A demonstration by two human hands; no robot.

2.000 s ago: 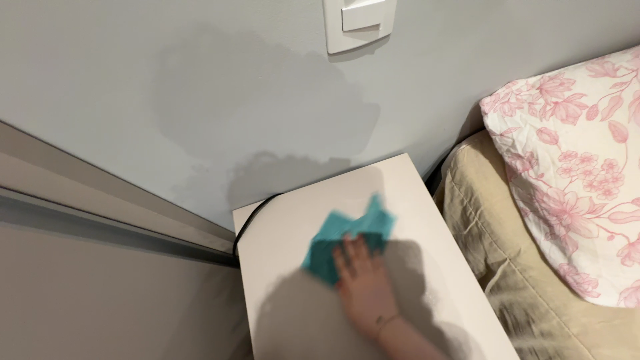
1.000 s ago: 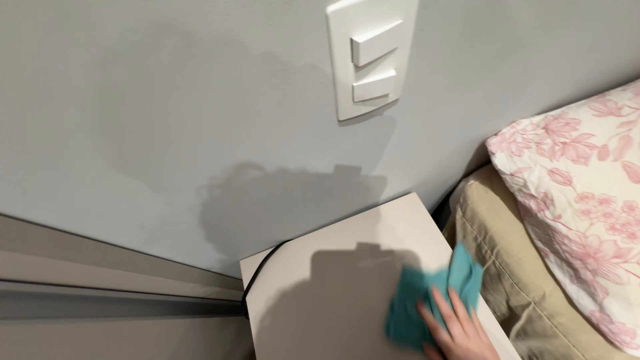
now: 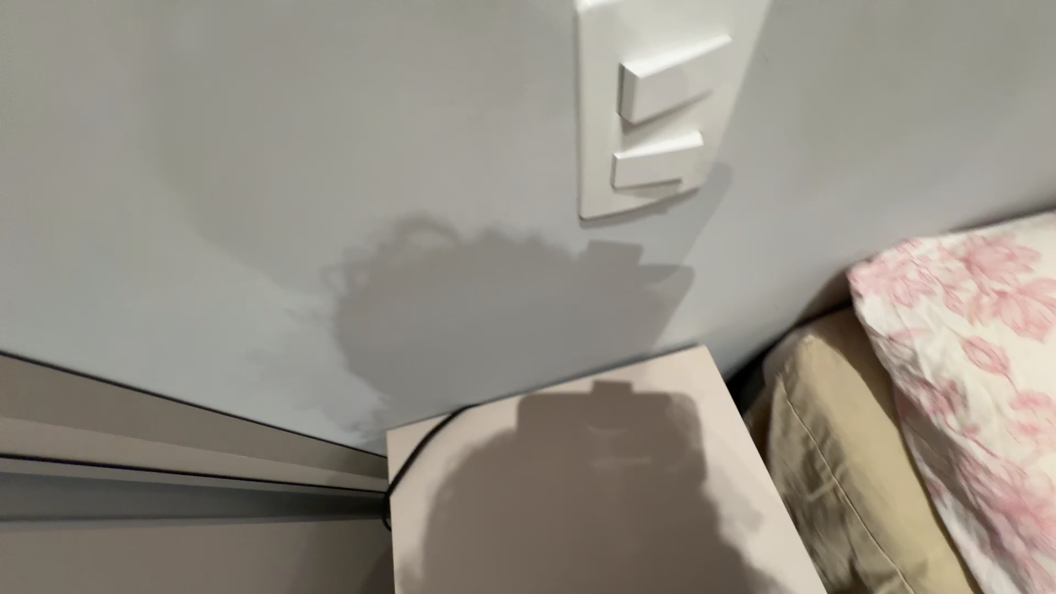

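Note:
Neither my left hand nor my right hand shows in the head view now, and the teal cloth is out of sight too. A pale bedside table top (image 3: 577, 503) reaches from the bottom edge up to the grey wall (image 3: 289, 148). A dark shadow covers much of the top and part of the wall. Over the table's back left corner runs a thin black cable (image 3: 425, 441).
A white switch plate (image 3: 602, 124) with two rockers is on the wall above the table. To the right lie a beige bed cover (image 3: 850, 470) and a pillow with pink flowers (image 3: 990, 355). Pale furniture panels (image 3: 165, 553) stand at the left.
A hand and the teal cloth, on the table top in both earlier frames and moving right between them, have left the view. The view has tilted up towards the wall.

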